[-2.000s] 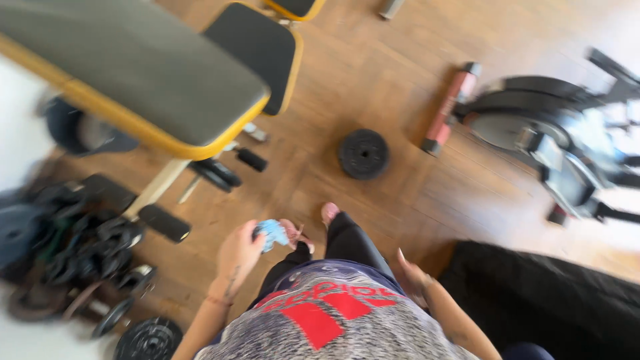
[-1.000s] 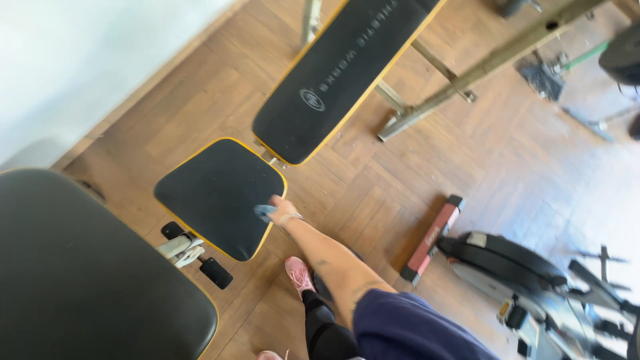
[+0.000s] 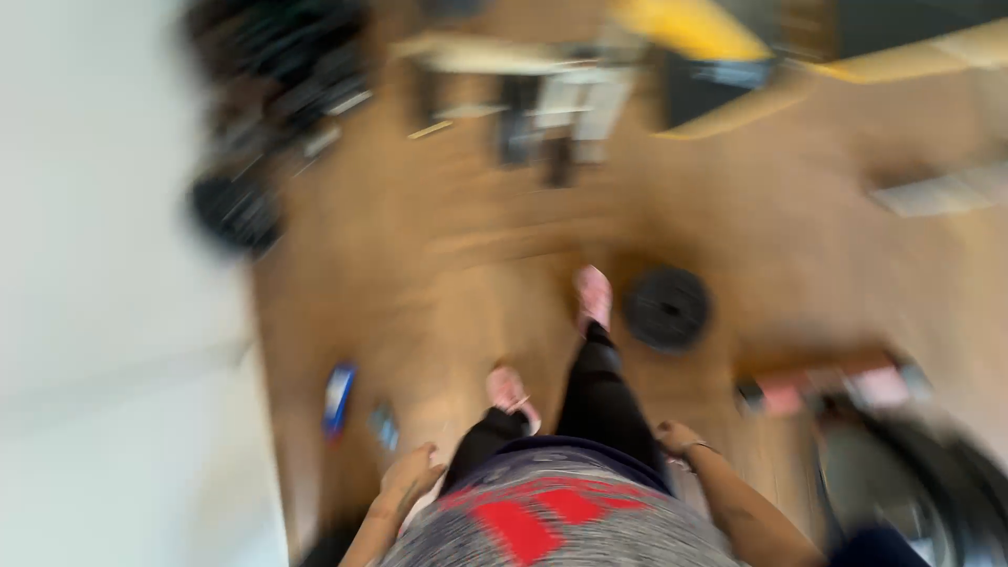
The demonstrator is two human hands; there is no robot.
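Note:
My left hand (image 3: 411,474) hangs low beside my left leg, fingers loosely bent, with nothing seen in it. A blurred light-blue thing (image 3: 384,427) lies on the floor just beyond it, and a blue and white object (image 3: 339,400) is a little farther left. My right hand (image 3: 679,441) hangs beside my right thigh, partly blurred, with nothing visible in it. A pale-blue cloth-like thing (image 3: 739,72) shows at the dark pad of the yellow-edged bench (image 3: 701,94). A round black weight plate (image 3: 668,309) lies on the floor near my forward pink shoe (image 3: 593,295).
Dark weights (image 3: 276,63) are heaped at the upper left by the white wall (image 3: 102,276), with a black plate (image 3: 235,211) below them. Bench legs with dark rollers (image 3: 516,118) stand ahead. An exercise machine (image 3: 890,472) with a red floor bar (image 3: 835,387) is at the right.
The blue cloth that my left hand held two seconds ago, and that was on the bench seat under a hand one second ago, is out of my hands. The view has swung greatly.

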